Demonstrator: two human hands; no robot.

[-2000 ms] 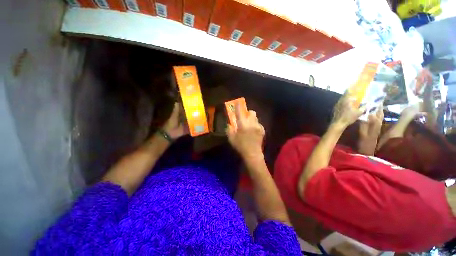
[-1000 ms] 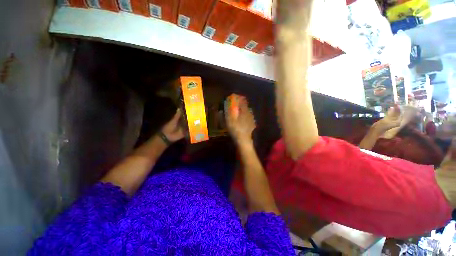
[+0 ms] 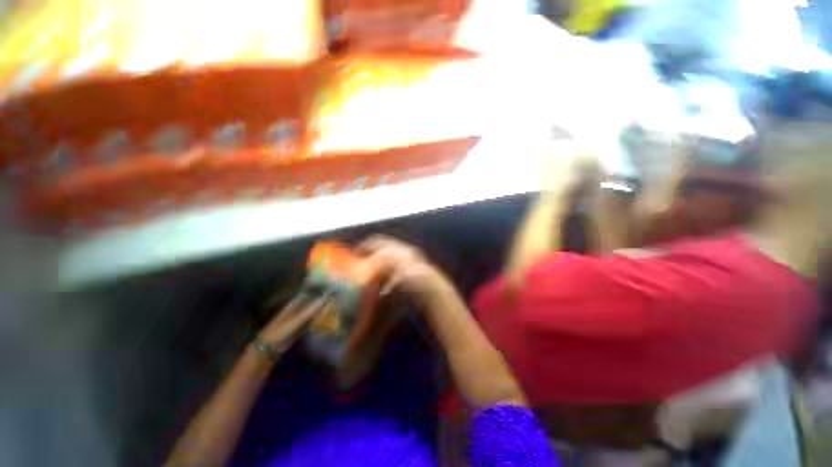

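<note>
The frame is strongly blurred. My left hand (image 3: 296,321) holds an orange and greyish retail box (image 3: 336,290) in front of my lap, below the bench edge. My right hand (image 3: 398,263) is at the top right side of the box, its fingers bent over the orange end. Whether it grips a separate box cannot be told. A brownish carton-like surface (image 3: 365,339) shows blurred below and between my hands. Rows of orange retail boxes (image 3: 182,146) stand on the white bench (image 3: 219,233) above my hands.
A person in a red shirt (image 3: 629,319) sits close on my right, arms raised to the bench. A bright whitish pile lies on the bench at right, with a yellow item (image 3: 595,15) behind it. The space under the bench is dark.
My view has swung, so the bench and box rows look larger and tilted the other way. My hands have come together at the box. The neighbour's arm no longer crosses in front of the bench.
</note>
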